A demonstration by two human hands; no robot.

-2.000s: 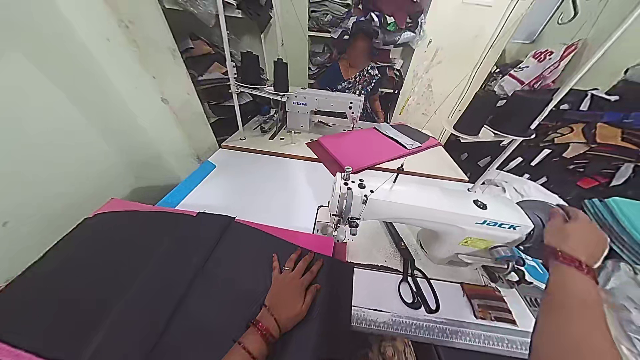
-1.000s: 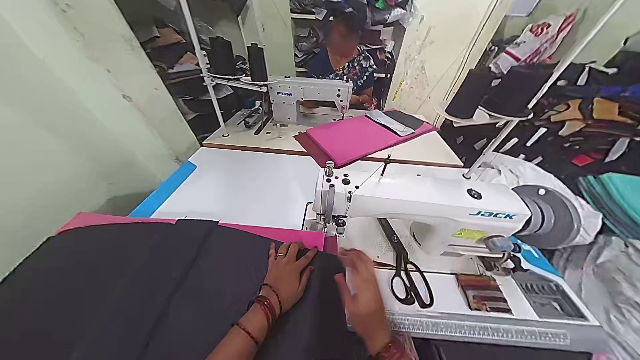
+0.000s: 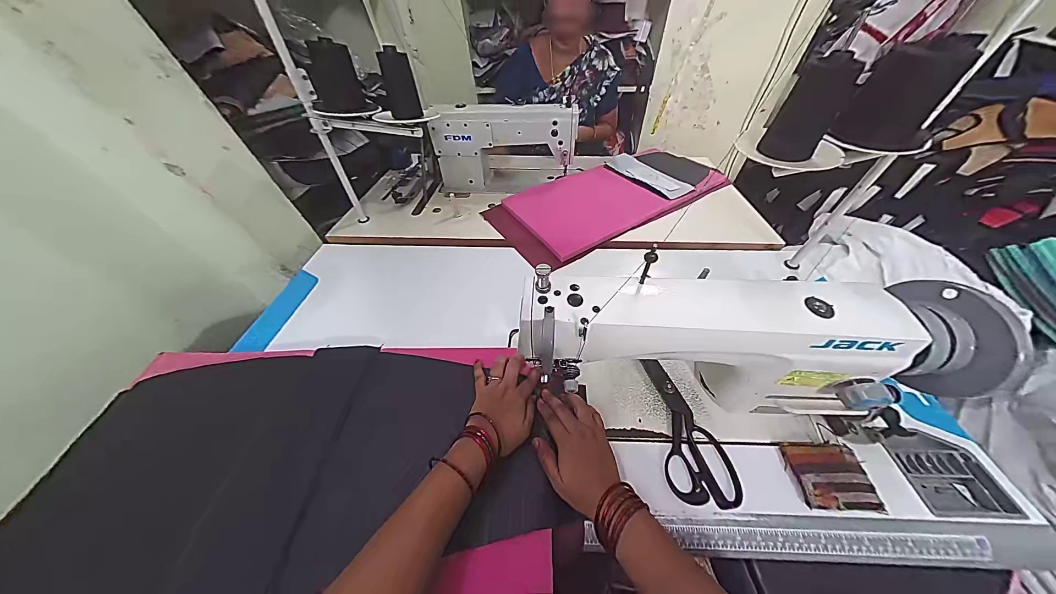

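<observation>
Black fabric (image 3: 247, 445) with pink fabric (image 3: 495, 569) under it spreads over the left side of the machine table. My left hand (image 3: 505, 402) lies on the black fabric, fingers spread, just left of the needle area of a white Jack sewing machine (image 3: 726, 330). Close beside it, my right hand (image 3: 577, 450) rests on the fabric's right edge, fingertips near the presser foot. Both hands press from above; whether the fingers pinch the cloth is not visible. Black-handled scissors (image 3: 693, 454) lie right of my right hand, partly under the machine arm.
A metal ruler (image 3: 792, 540) runs along the front edge. A striped fabric piece (image 3: 833, 478) lies near the machine's base. Behind stand a second sewing machine (image 3: 495, 136), folded pink fabric (image 3: 577, 206) and a seated person (image 3: 561, 74). Black thread cones (image 3: 808, 107) stand at right.
My right hand has left the handwheel, where it was two seconds ago, and come to the fabric beside the needle area. My left hand has moved up closer to the presser foot.
</observation>
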